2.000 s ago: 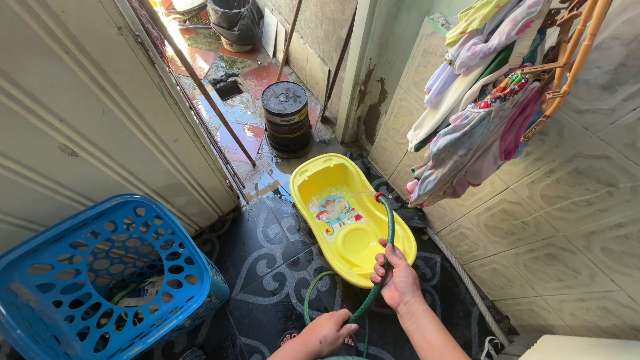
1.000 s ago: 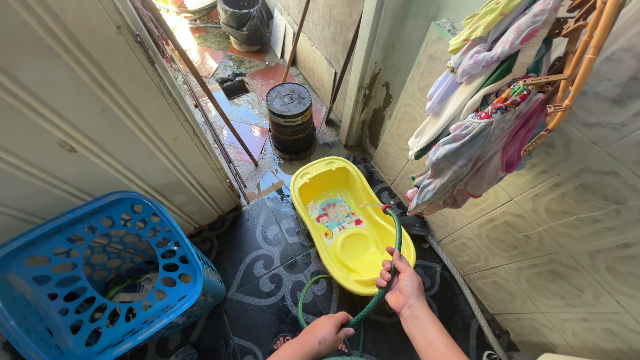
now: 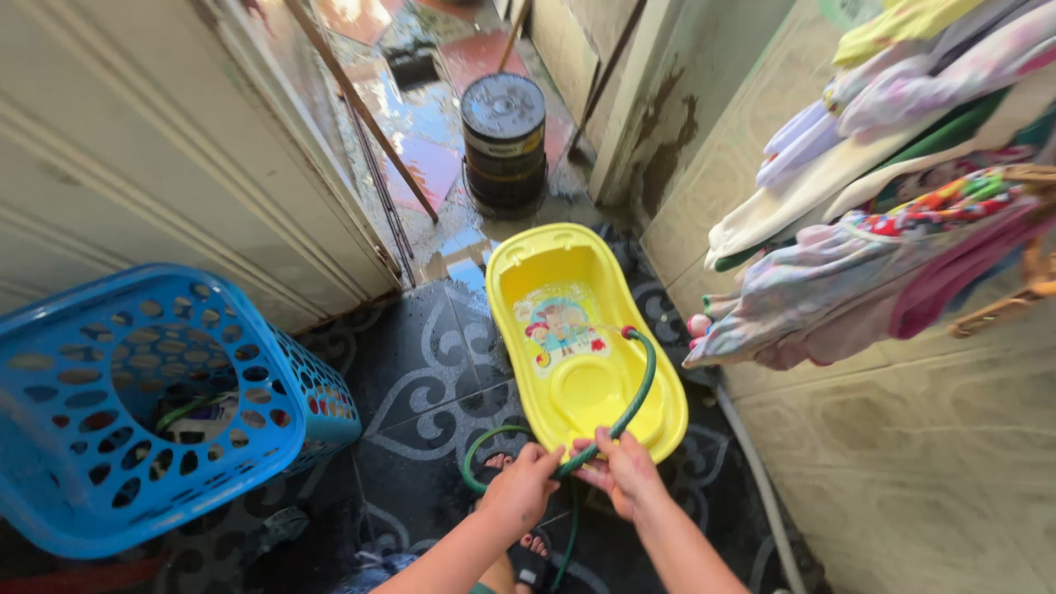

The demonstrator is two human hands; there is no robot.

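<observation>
A green garden hose (image 3: 646, 373) bends over the near right part of a yellow plastic baby bathtub (image 3: 505, 307), its red-ringed end above the tub. Water runs from that end into the tub, which has a cartoon picture on its bottom. My left hand (image 3: 524, 487) is closed around the hose just off the tub's near edge. Close beside it on the right, my right hand (image 3: 623, 472) holds the hose with its thumb on top and fingers below, over the near rim. More hose loops down to the floor by my sandalled feet.
A blue perforated laundry basket (image 3: 293, 355) stands left, with some items inside. Beyond the tub is a dark lidded bucket (image 3: 505, 140) on wet ground. Small clothes (image 3: 833, 272) hang at right near the tiled wall. A grey pipe (image 3: 761, 487) runs along its foot. A wooden stick (image 3: 363, 111) leans near the metal door.
My right hand has moved back along the hose, down toward my left hand. The two hands are now nearly together. Water still flows into the tub.
</observation>
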